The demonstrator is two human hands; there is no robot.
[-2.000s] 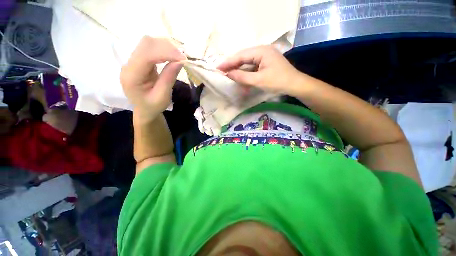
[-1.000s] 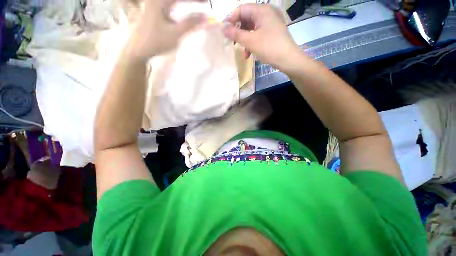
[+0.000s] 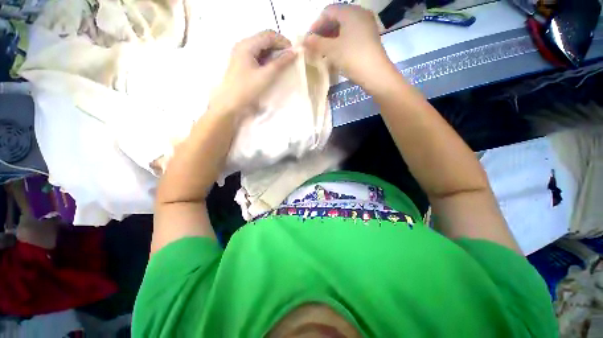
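A cream fabric piece [image 3: 278,119] hangs from my hands over the table's front edge, above a crumpled cloth bundle [image 3: 271,185] in my lap. My left hand [image 3: 264,59] pinches its upper edge between thumb and fingers. My right hand [image 3: 330,39] pinches the same edge just beside it, so the fingertips nearly meet. What lies between the fingertips is too small and bright to tell. A small metal part, perhaps the needle [image 3: 281,16], shows just beyond my hands at the top.
A cream fabric heap [image 3: 99,112] covers the left. A ruler strip [image 3: 436,72] runs along the front edge at right. Thread snips [image 3: 449,17] and a dark shiny object [image 3: 570,33] lie at upper right. A person's red clothing [image 3: 53,270] shows at lower left.
Since two seconds ago both hands and the cloth have moved up toward the top of the view. Over the last second my left hand has come down and cleared into view, still at the edge.
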